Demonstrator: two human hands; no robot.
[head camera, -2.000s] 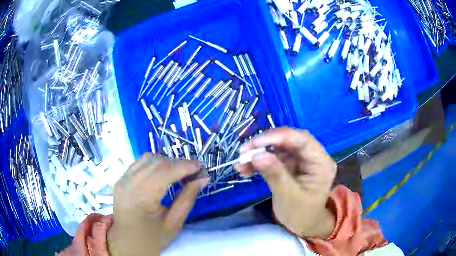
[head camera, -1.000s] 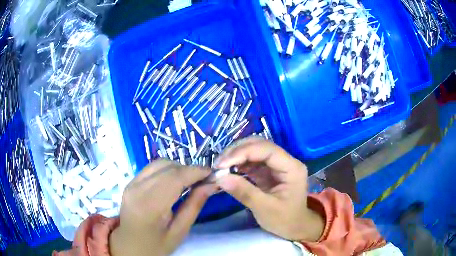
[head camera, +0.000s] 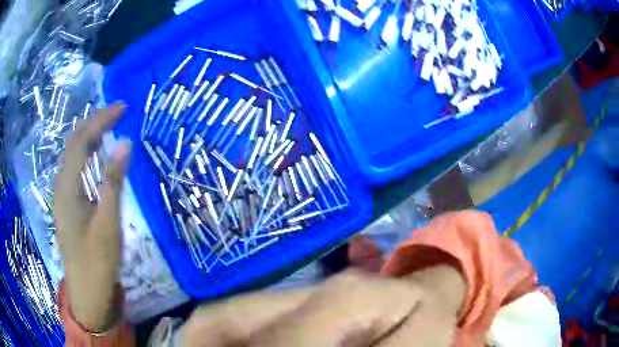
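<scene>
My left hand (head camera: 88, 203) is over the translucent white tub (head camera: 139, 237) at the left, thumb and fingers apart, with nothing seen in it. Shiny metal tubes (head camera: 90, 181) show between its fingers. My right hand (head camera: 305, 312) lies across the bottom, blurred and cut off by the lower edge; its fingertips and anything they hold are hidden. The middle blue tray (head camera: 353, 159) holds many silver-barrelled assemblies (head camera: 237, 112) with thin rods.
A second blue tray (head camera: 380, 115) at the upper right holds a heap of white-sleeved pieces (head camera: 451, 47). Crinkled clear film (head camera: 64, 61) covers the tub's far end. More thin metal parts (head camera: 30, 264) lie at the far left. A yellow line (head camera: 550, 186) crosses the blue floor.
My hands have separated. My left hand has moved left and up over the tub and opened; my right hand has dropped to the bottom edge. The trays appear shifted left and up.
</scene>
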